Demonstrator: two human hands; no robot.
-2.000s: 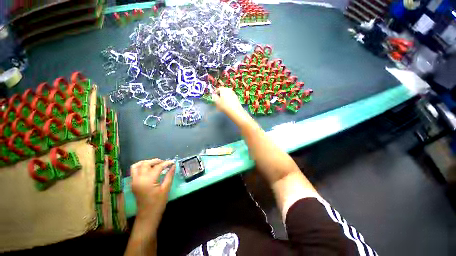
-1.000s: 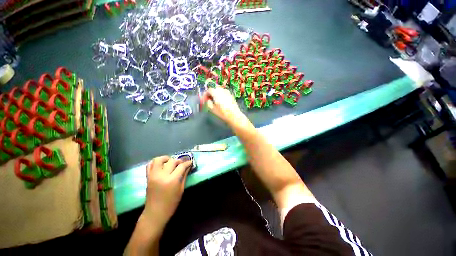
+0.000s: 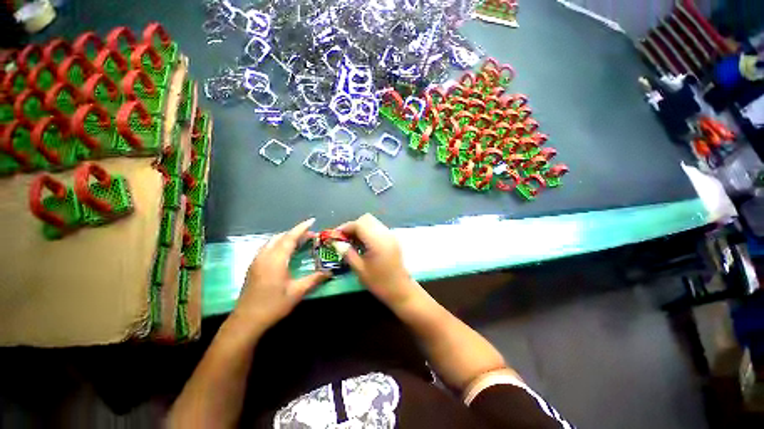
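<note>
A green board with a red loop (image 3: 330, 250) sits at the small dark jig (image 3: 339, 270) on the bench's light green edge strip. My right hand (image 3: 377, 258) holds the board's red loop from the right with its fingertips. My left hand (image 3: 275, 281) is curved around the jig's left side, thumb and fingers apart, with the fingertips at the jig. The hands partly hide the jig, and I cannot tell whether a frame lies in it or how far the board is seated.
A silver frame pile (image 3: 352, 63) lies mid-bench, with loose frames in front. A cluster of green-red boards (image 3: 494, 134) lies right of it. At left, a cardboard tray (image 3: 92, 285) tops a stack and bears rows of boards. Tools and orange-red items lie far right.
My right hand has come back from the board cluster to the jig with a board. My left hand has opened around the jig's left side. The view has shifted.
</note>
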